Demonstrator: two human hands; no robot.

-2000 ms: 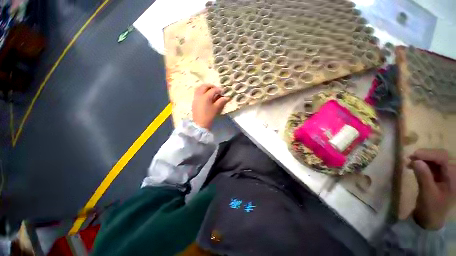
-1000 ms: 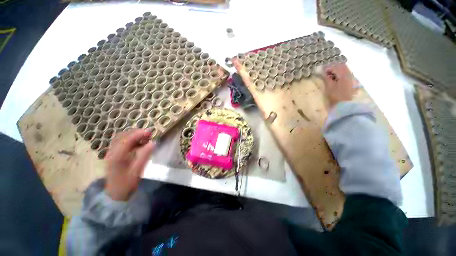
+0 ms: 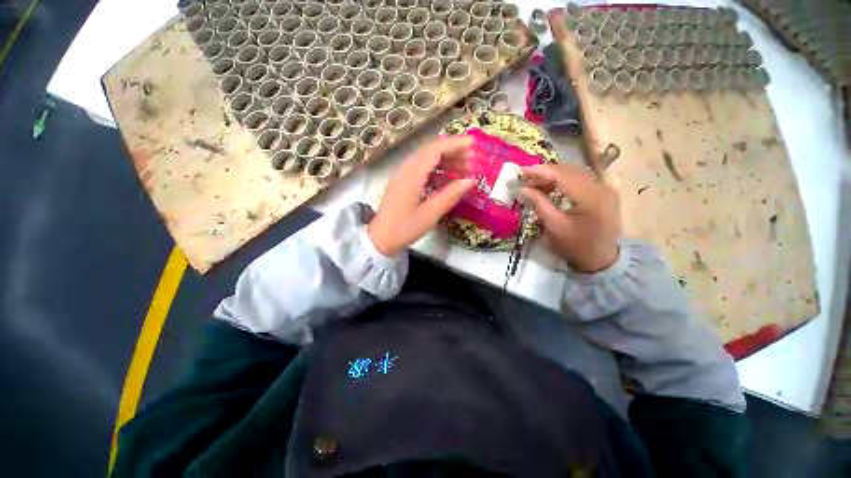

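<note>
A bright pink pad (image 3: 501,217) lies on a mottled yellow-black round base (image 3: 509,123), with a small white piece (image 3: 505,185) on the pad's right part. My left hand (image 3: 417,194) is at the pad's left side, thumb and forefinger apart, with nothing visible between them. My right hand (image 3: 580,213) is at the pad's right side, its thumb and forefinger close together at the white piece's edge. Whether they grip it or a small ring is unclear. Grey-tan rings (image 3: 341,105) stand in dense rows on the left board (image 3: 201,154).
The right board (image 3: 695,177) has rings (image 3: 653,65) in rows at its far end. A dark cloth (image 3: 556,93) lies between the boards. A loose ring (image 3: 606,157) is at the right board's left edge. A thin dark line (image 3: 512,266) crosses the near table edge.
My right hand has come from the rings on the right board to the pink pad. My left hand has moved from the left board's near edge to the pad. The view has shifted.
</note>
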